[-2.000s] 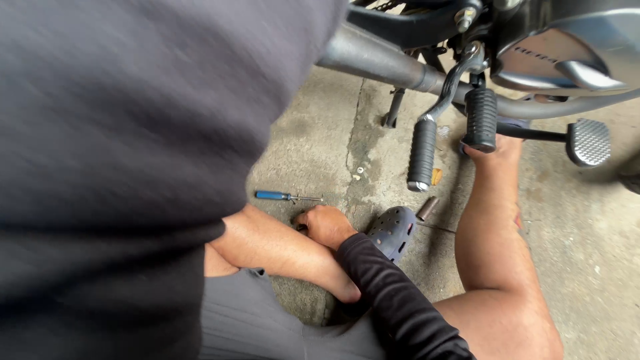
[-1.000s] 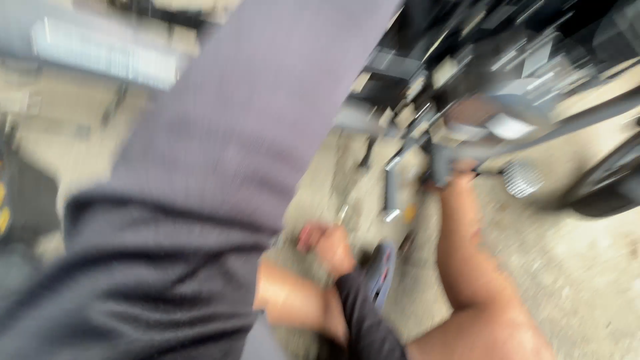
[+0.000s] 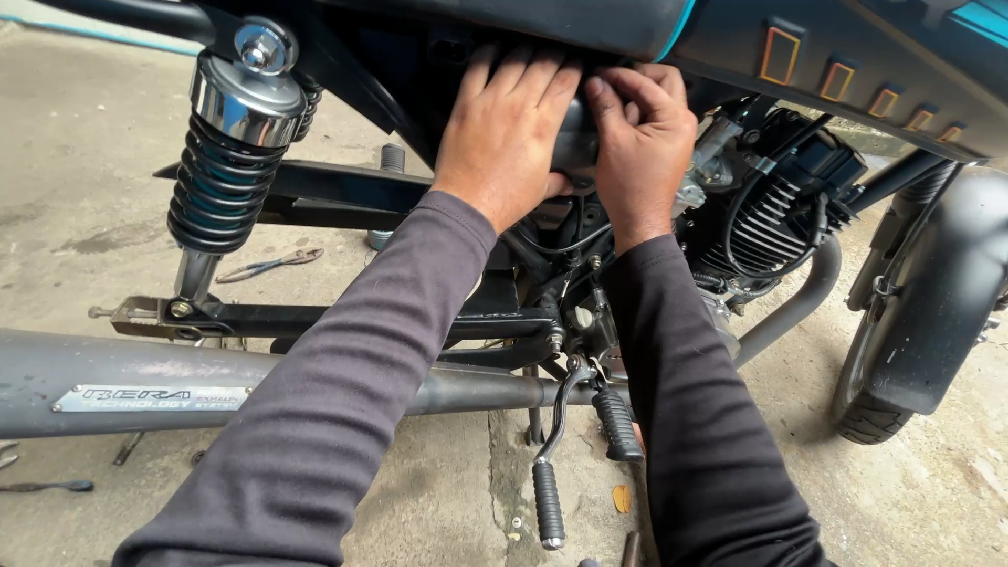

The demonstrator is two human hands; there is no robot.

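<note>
Both hands are at a dark part (image 3: 576, 150) under the seat of a motorcycle, behind the carburetor (image 3: 709, 161). My left hand (image 3: 508, 130) lies over it with its fingers spread, their tips under the seat edge and the thumb lower down. My right hand (image 3: 647, 134) has its thumb and fingers bent together at the part's upper right; whether something small is between them is hidden. The finned engine cylinder (image 3: 768, 216) stands to the right of my right hand.
A shock absorber (image 3: 228, 173) is at left, above the exhaust muffler (image 3: 307, 386). Slip-joint pliers (image 3: 268, 265) lie on the concrete beyond the swingarm (image 3: 276, 317). The kick starter pedal (image 3: 548, 500) and a footpeg (image 3: 617, 425) stick out below. The front wheel (image 3: 870, 394) is at right.
The view has swung up from the ground to the motorcycle's side. A hand that was low near the floor, beside a blue-handled screwdriver, is no longer there; both hands are now under the seat.
</note>
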